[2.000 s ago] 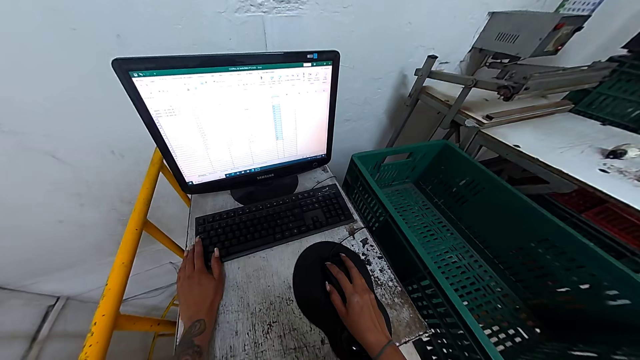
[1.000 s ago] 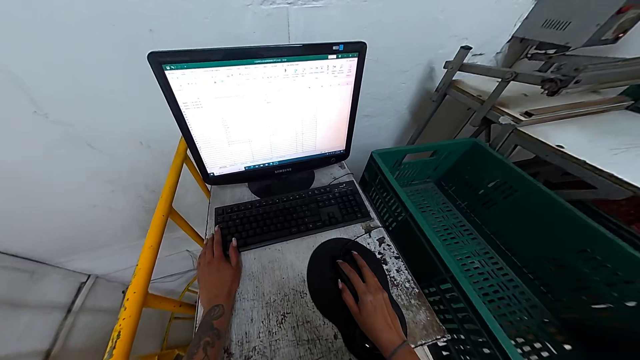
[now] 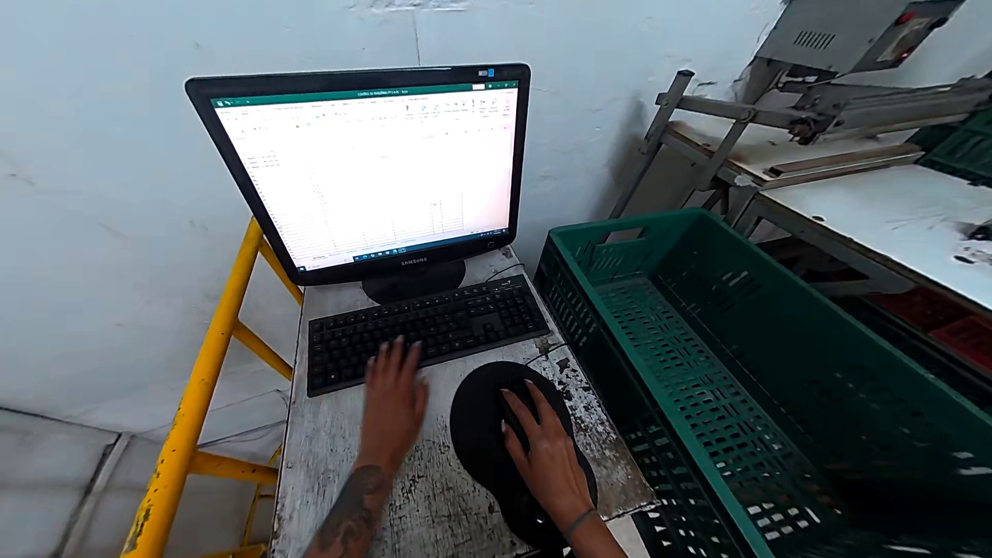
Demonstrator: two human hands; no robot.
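Note:
My left hand (image 3: 394, 403) is at the front edge of a black computer keyboard (image 3: 434, 322), its fingertips over the lower middle keys and nothing held in it. Whether they touch the keys I cannot tell. Under my right hand (image 3: 542, 449) lies a black computer mouse (image 3: 518, 403), mostly hidden, on a black mouse pad with a wrist rest (image 3: 477, 422). Behind the keyboard stands a Samsung monitor (image 3: 380, 174) with a spreadsheet on its screen. All of these are on a worn, white-painted tabletop (image 3: 442, 484).
A green plastic crate (image 3: 666, 349) stands right against the table's side. Yellow metal rails (image 3: 205, 372) run along the left. A bench (image 3: 883, 209) with a grey machine (image 3: 837, 39) is at the back right. A white wall (image 3: 116, 155) rises behind the monitor.
My left hand has moved right, from the keyboard's left end to its lower middle. My right hand remains on the mouse. The blue-green highlighted column seen two seconds ago no longer shows on the screen.

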